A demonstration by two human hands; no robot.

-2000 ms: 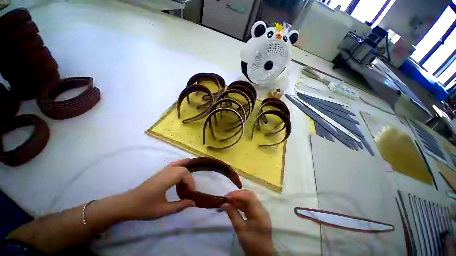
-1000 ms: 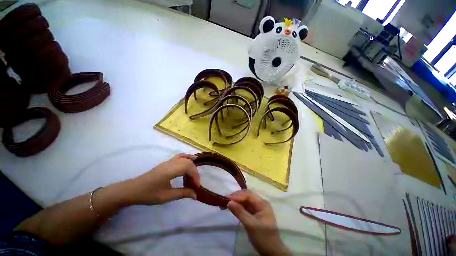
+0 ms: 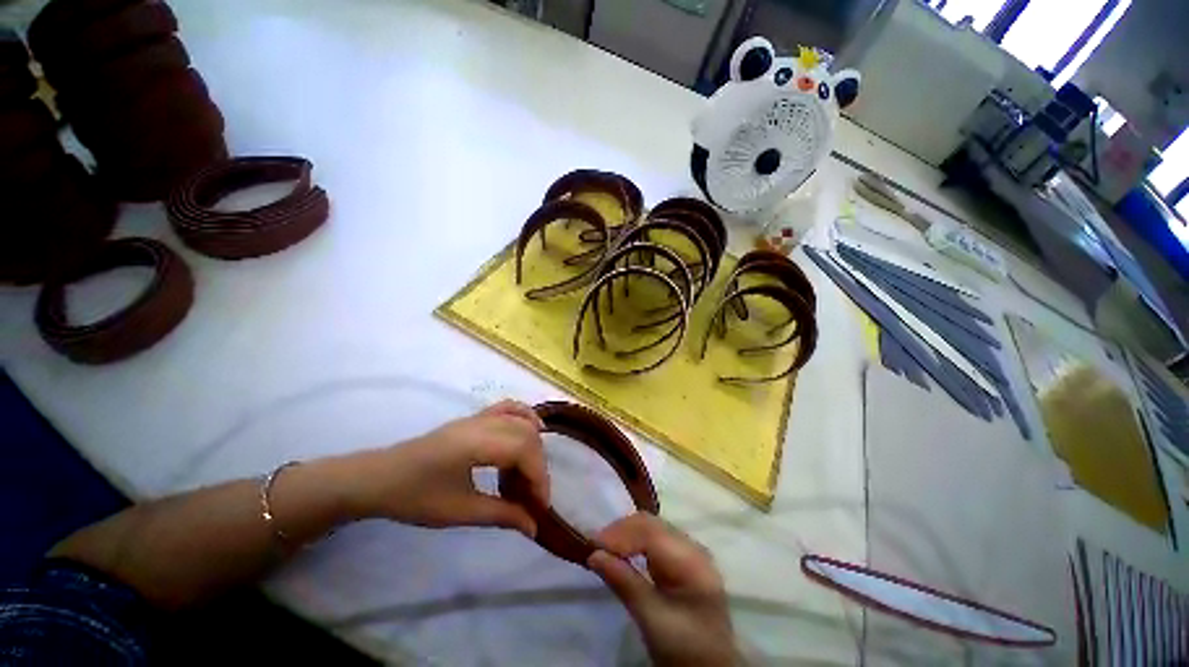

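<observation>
A reddish-brown leather strip [image 3: 610, 444] is bent into an open loop just in front of the yellow board. My left hand [image 3: 476, 472] pinches its left side between thumb and fingers. My right hand [image 3: 668, 586] pinches its lower edge near the front, and this hand is slightly blurred. My fingers hide parts of the strip, including where its lower end lies. A flat pale strip with a thin brown edge [image 3: 928, 602] lies to the right of my right hand.
Dark brown arches [image 3: 635, 310] stand in a cluster on the yellow board [image 3: 548, 347]. Coiled strips [image 3: 248, 224] and stacked coils [image 3: 141, 111] are at the left. A white panda fan [image 3: 769, 137] stands behind the board. Grey strips [image 3: 932, 326] fan out at the right.
The whole view has shifted, so the table things appear further right. Both hands still hold the strip. Its loop looks slightly narrower, and my left fingers cover more of its left side.
</observation>
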